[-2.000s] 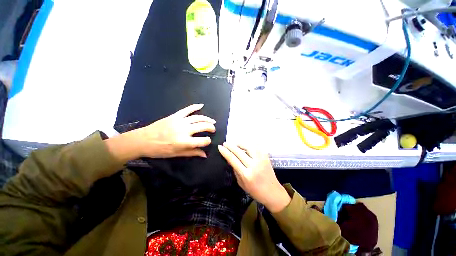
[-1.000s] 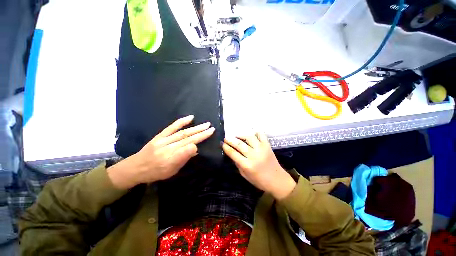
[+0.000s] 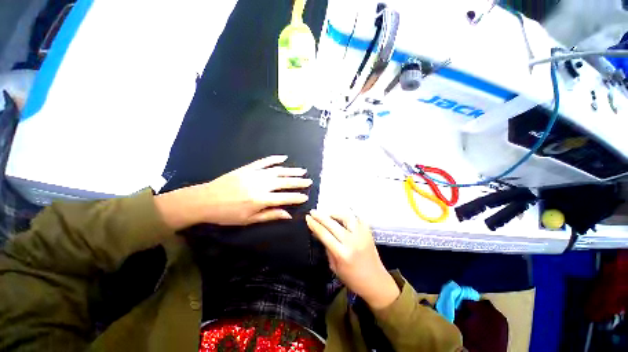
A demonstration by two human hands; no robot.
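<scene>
A black fabric panel (image 3: 255, 137) lies flat on the white machine table, its right edge running under the presser foot and needle (image 3: 324, 118). My left hand (image 3: 258, 192) lies flat on the panel near the table's front edge, fingers apart, pointing right. My right hand (image 3: 348, 247) is at the panel's right edge, fingertips on that edge; whether they pinch the cloth cannot be told. Plaid cloth (image 3: 275, 289) lies on my lap below the panel. A yellow-green tag (image 3: 297, 69) hangs over the panel, left of the needle.
The white sewing machine (image 3: 441, 82) stands at upper right. Scissors (image 3: 430, 192) with red and yellow handles, black toothed pieces (image 3: 496, 206) and a yellow ball (image 3: 552, 219) lie right of the needle. A blue-green cable (image 3: 551, 117) curves past. A maroon bundle (image 3: 482, 326) with light-blue cloth (image 3: 454, 298) lies lower right.
The view has swung, then returned near the first one. My hands stay beside each other on the panel; my left hand lies flatter. Any cloth movement is hard to tell from the camera's.
</scene>
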